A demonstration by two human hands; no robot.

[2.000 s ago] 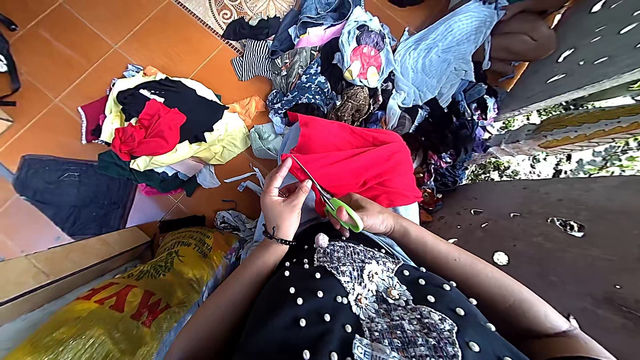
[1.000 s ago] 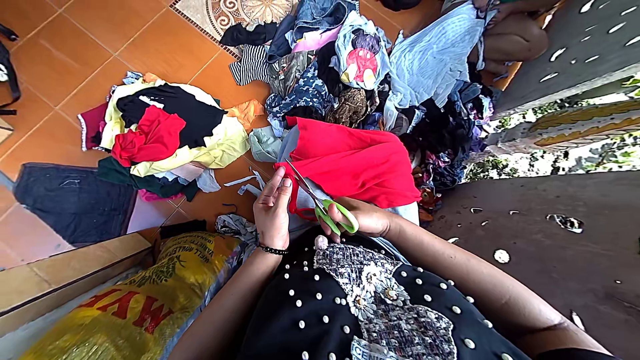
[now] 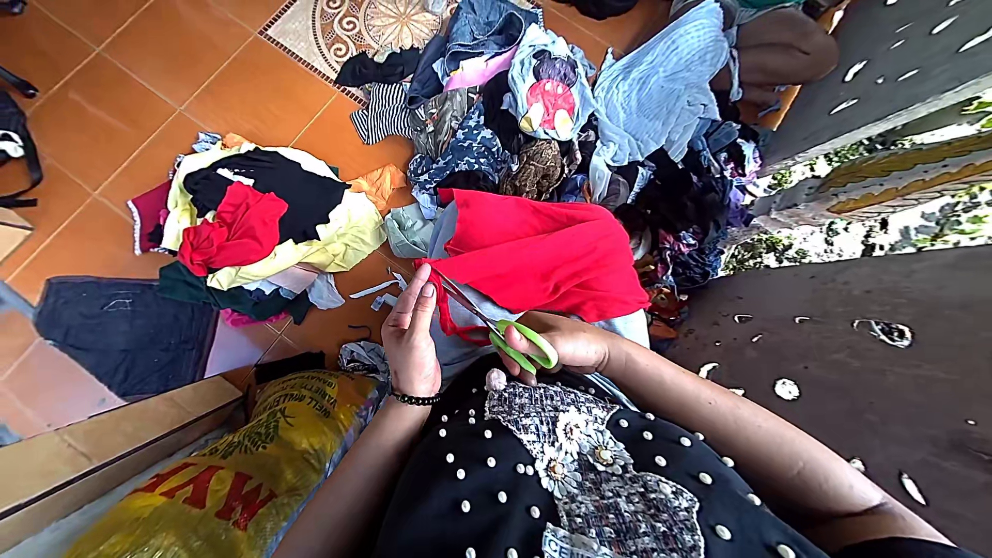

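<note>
Red fabric (image 3: 542, 252) lies over a grey cloth across my lap. My left hand (image 3: 413, 337), with a dark beaded bracelet at the wrist, pinches the fabric's left edge between thumb and fingers. In my right hand (image 3: 546, 345) are scissors with green handles (image 3: 521, 346); their blades point up and left to the pinched edge. Whether the blades are fully closed is hard to tell. A narrow red strip (image 3: 446, 310) hangs in a loop from the edge, beside the blades, and runs down near the handles.
A pile of yellow, black and red clothes (image 3: 341, 240) lies left on the tiled floor, near a folded dark cloth (image 3: 124, 333). A larger mixed clothes heap (image 3: 465, 155) lies ahead, with a person's bent leg (image 3: 783, 46) beyond. A yellow printed sack (image 3: 271, 457) stands lower left, beside a ledge (image 3: 116, 442).
My left hand has moved up along the fabric edge since one second ago. A narrow red strip now hangs below it, beside the scissors.
</note>
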